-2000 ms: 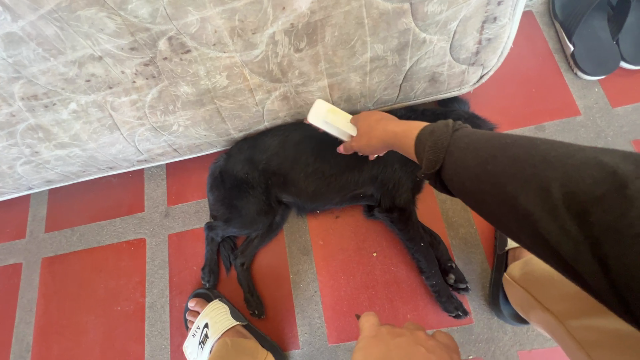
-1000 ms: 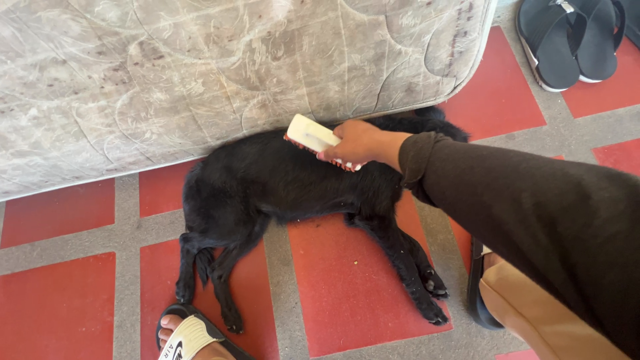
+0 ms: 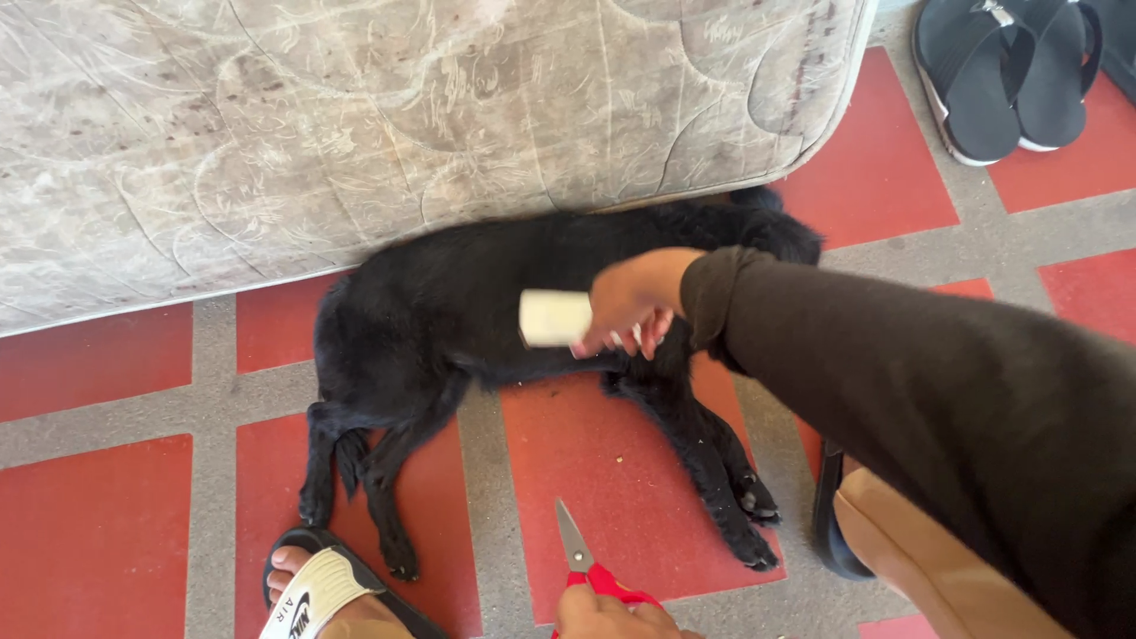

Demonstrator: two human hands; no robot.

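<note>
A black dog [image 3: 524,275] lies on its side along the foot of a mattress, its legs stretched toward me. My right hand [image 3: 635,297] grips a white brush [image 3: 555,318] over the dog's belly and chest; the hand is slightly blurred, and whether the brush touches the fur is hard to tell. At the bottom edge, my left hand [image 3: 617,617] is closed around the red handles of a pair of scissors [image 3: 577,550]. Their blades look closed and point up toward the dog, apart from it.
A stained quilted mattress [image 3: 399,106] stands on edge behind the dog. Black sandals [image 3: 985,80] sit at the upper right on the red and grey floor [image 3: 89,532]. My foot in a white-strapped slide [image 3: 324,590] is close to the dog's hind paws; my other foot is at the right.
My right hand has moved the brush from the dog's back down toward its belly. The scissors now show in my left hand, which was out of view one second ago.
</note>
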